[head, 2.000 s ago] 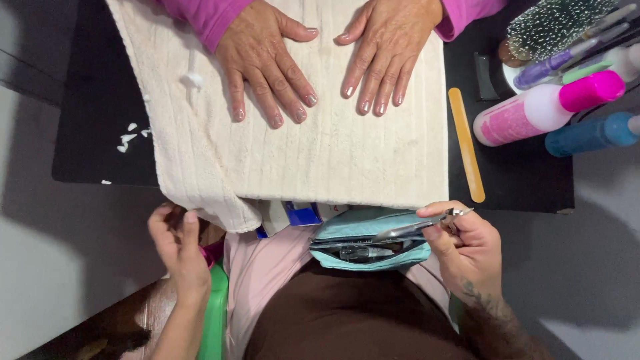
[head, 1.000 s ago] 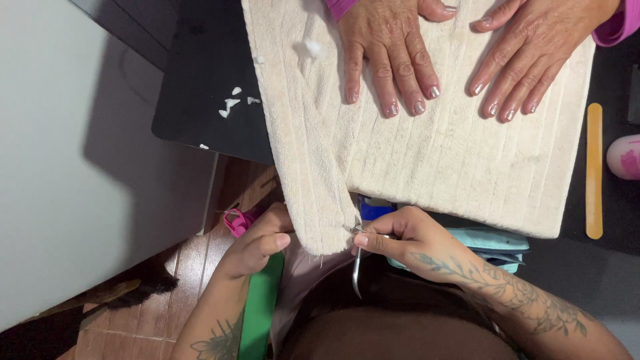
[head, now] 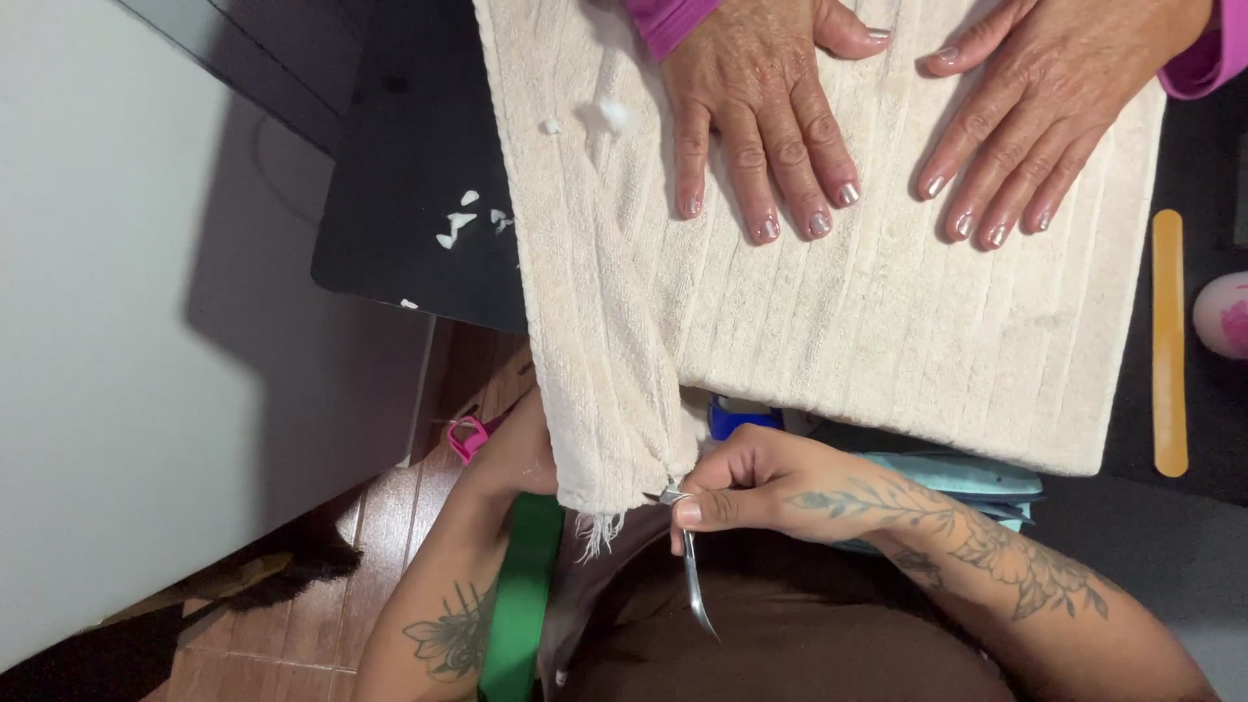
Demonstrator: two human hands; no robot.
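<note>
My right hand (head: 746,487) pinches metal cuticle nippers (head: 693,585) between thumb and fingers. Their jaws touch the towel's lower left corner, and a curved handle points down. My left forearm (head: 453,575) goes up behind the hanging part of the cream towel (head: 926,341); that towel hides my left hand. White threads (head: 600,534) hang from the towel's frayed end. Another person's two hands (head: 765,127) (head: 1048,127) lie palms down on the towel, fingers spread, with shiny, silvery nails.
White scraps (head: 456,226) lie on the black tabletop (head: 390,195), and cotton bits (head: 612,117) on the towel. At right are an orange nail file (head: 1169,341) and part of a pink-and-white bottle (head: 1224,314). A teal pouch (head: 951,475) sits below the towel's edge.
My right hand has moved from above the teal pouch to the towel's left corner with the nippers. My left hand has gone behind the towel. The view has shifted left.
</note>
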